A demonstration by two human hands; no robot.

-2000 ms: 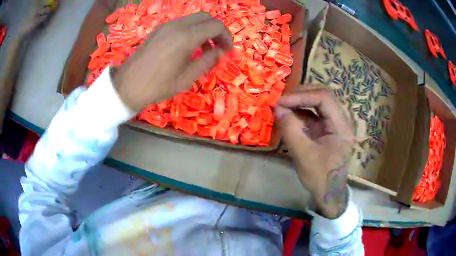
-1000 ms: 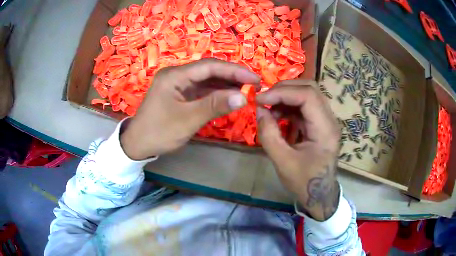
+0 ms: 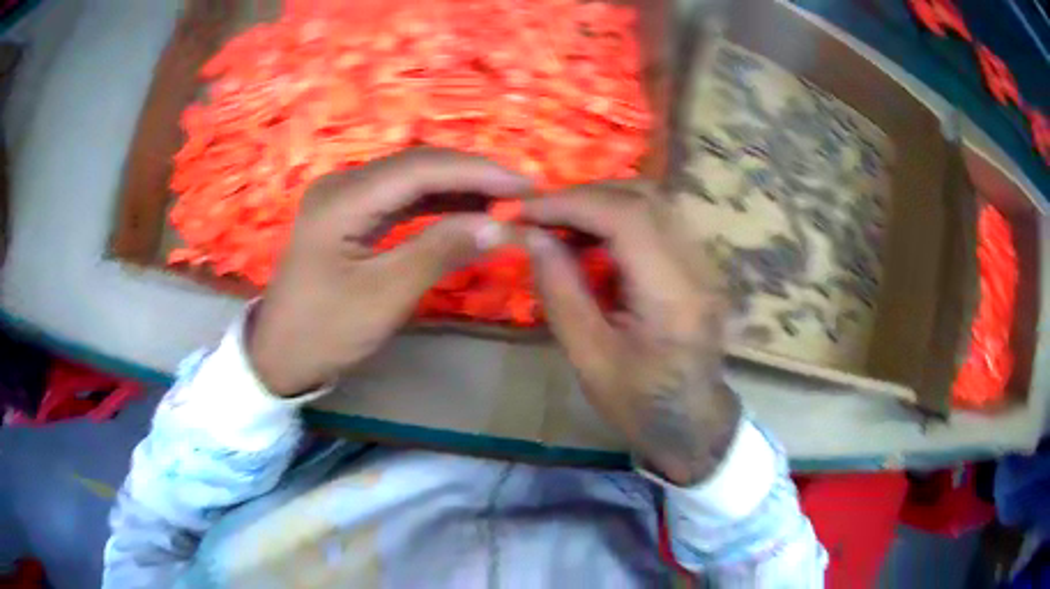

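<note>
My left hand (image 3: 357, 259) and my right hand (image 3: 639, 305) meet over the front part of the large carton (image 3: 144, 190), which is heaped with orange plastic pieces (image 3: 403, 86). A small orange piece (image 3: 507, 211) shows between the fingertips of both hands, and the left thumb and finger pinch it. The right thumb and finger touch its right side. Blur hides whether a metal spring is at the fingertips. The spring carton (image 3: 794, 368), with scattered grey metal springs (image 3: 783, 259), lies just right of my right hand.
A smaller carton (image 3: 1025, 207) of orange pieces stands beyond the spring carton. Orange shells (image 3: 996, 75) lie on the dark green belt at upper right. The worktable's green edge (image 3: 461, 440) runs in front of my body. Red stools (image 3: 852, 518) show below.
My left hand has come from over the heap to meet my right hand, with an orange piece now at the fingertips. Since the last frame, the whole view has shifted and blurred.
</note>
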